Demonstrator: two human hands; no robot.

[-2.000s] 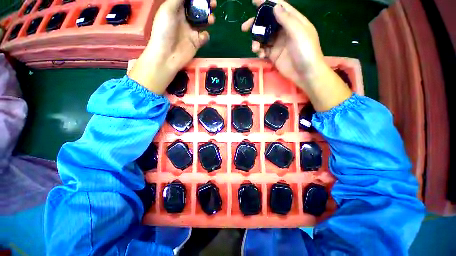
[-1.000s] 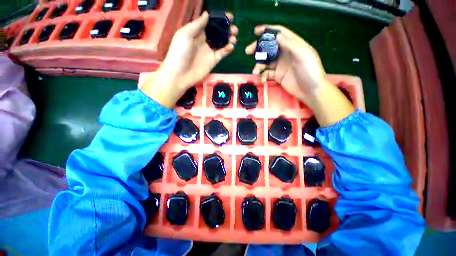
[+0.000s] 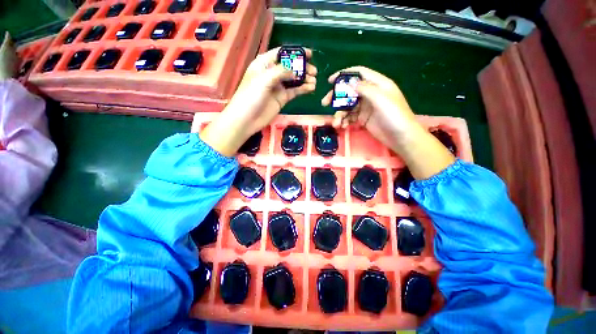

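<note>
My left hand (image 3: pixel 264 88) holds a smartwatch unit (image 3: pixel 292 66) above the foam tray's back edge, its screen lit with coloured icons and my thumb at its lower part. My right hand (image 3: pixel 377 98) holds another lit smartwatch unit (image 3: pixel 345 91), with a finger or thumb at its right side. The salmon-pink foam tray (image 3: pixel 328 321) lies below, with black watches in its square pockets. Two watches in its back row, one of them this watch head (image 3: pixel 293 139), show a small white and teal logo. A back-row pocket (image 3: pixel 367 143) right of them holds no watch. My forearms hide some side pockets.
Stacked foam trays (image 3: pixel 150 88) with black watches, some with white labels, stand at back left. Pink-red slabs (image 3: pixel 523 130) stand at right. A metal rail (image 3: pixel 392 25) crosses behind the green surface (image 3: pixel 98 147). A person's pale purple sleeve (image 3: pixel 29 143) is at left.
Both held watches' screens now show coloured content; the left one was dark a second ago. The hands and tray sit lower in the picture, and more of the stacked trays and the rail shows.
</note>
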